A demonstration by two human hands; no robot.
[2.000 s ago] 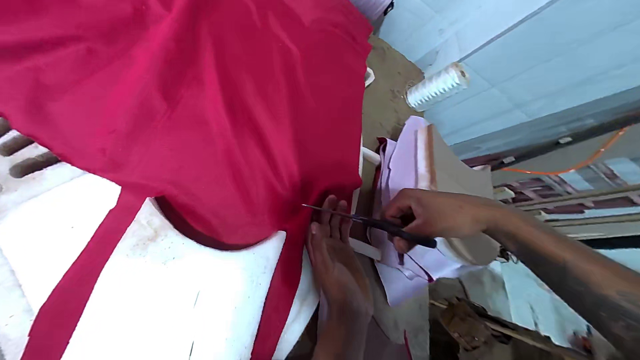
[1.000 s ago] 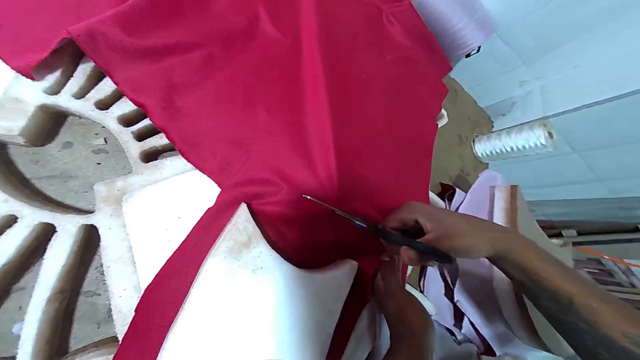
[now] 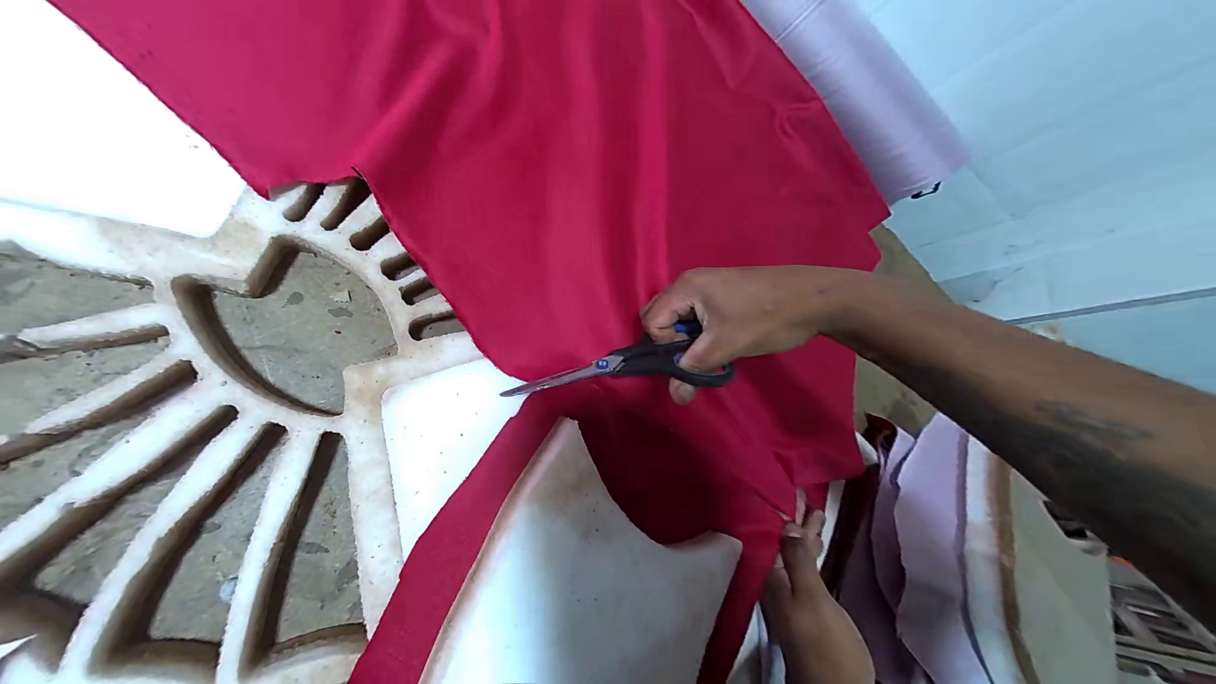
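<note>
Red fabric spreads over white carved pieces and hangs down around a curved opening. In my right hand is a pair of black-handled scissors, with the blades lying nearly together at the left edge of the fabric, above the strip. My left hand, lower right, pinches the fabric where a second strip runs down. Between the two strips stands a smooth white curved panel with a pointed corner.
At left lies a white carved openwork piece with slots, above a grey floor. A roll of pale lilac material rests at upper right beside a light blue wall. Lilac cloth pieces and a padded edge are at lower right.
The scissors have moved from over the middle of the curved opening to the fabric's left edge, and their blades tilt the other way. The view has shifted, showing more of the carved piece.
</note>
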